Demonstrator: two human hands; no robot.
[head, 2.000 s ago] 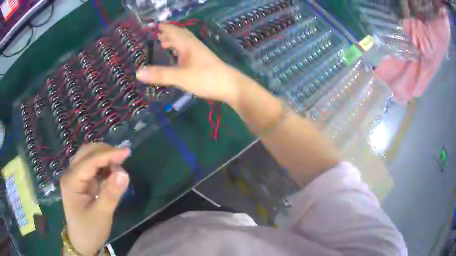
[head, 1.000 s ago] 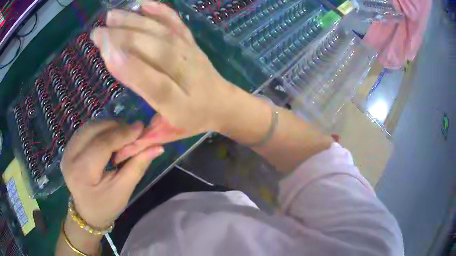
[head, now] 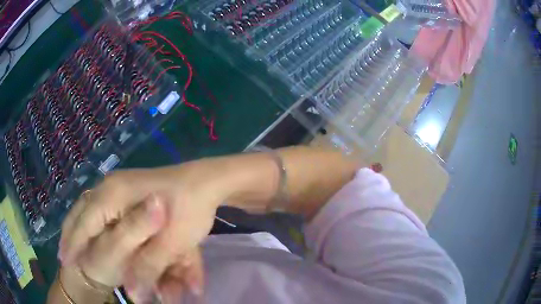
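My right hand [head: 118, 193] lies across my left hand [head: 169, 270] at the lower left, in front of the bench edge. The hands touch and overlap, and their fingers are blurred. No part or tool shows in either hand, but the space between them is hidden. The filled blister tray [head: 77, 113] lies beyond them, with rows of dark, shiny round parts and thin red wires across it. White labels sit on its near edge.
Loose red wires [head: 188, 71] lie on the green mat right of the tray. Clear ribbed side trays [head: 314, 41] stand at right, some with parts. A yellow sheet [head: 16, 249] is at far left. Pink cloth [head: 448, 44] hangs at upper right.
My right hand has come from over the filled tray down onto my left hand, near my body. The view has shifted, and the red wires now show uncovered.
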